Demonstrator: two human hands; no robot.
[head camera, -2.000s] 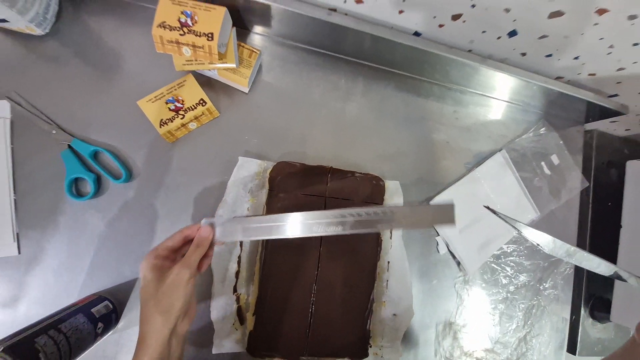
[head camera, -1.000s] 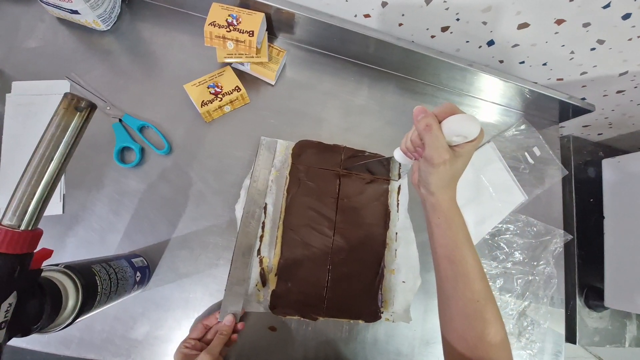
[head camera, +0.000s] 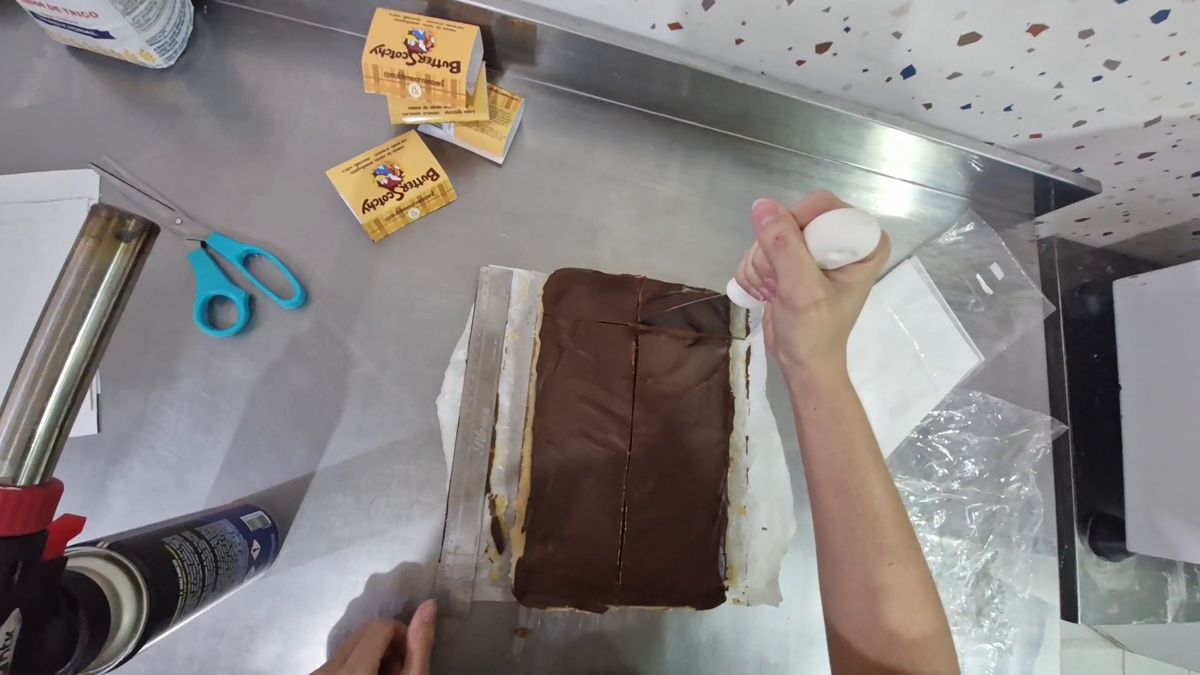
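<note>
A rectangular chocolate-topped slab (head camera: 581, 450) lies on white parchment paper (head camera: 769, 534), with one long lengthwise cut and a crosswise cut near its far end. My right hand (head camera: 806, 272) is closed around the white handle of a knife (head camera: 844, 237), whose blade is mostly hidden or hard to see at the slab's far right corner. A clear ruler (head camera: 473, 441) lies along the slab's left side on the paper. My left hand (head camera: 384, 647) is at the bottom edge by the ruler's near end, partly out of view; whether its fingers touch the ruler is unclear.
Teal-handled scissors (head camera: 220, 281) lie at left, near white sheets (head camera: 37, 281). Yellow Butterscotch boxes (head camera: 422, 56) stand at the back. A blowtorch with its canister (head camera: 187, 572) occupies the lower left. Clear plastic bags (head camera: 975, 497) lie at right, beside the raised metal counter edge (head camera: 797, 122).
Two seconds ago my left hand held the ruler across the slab; now the ruler lies along its left side. My right hand with the knife has come over the slab's far right corner.
</note>
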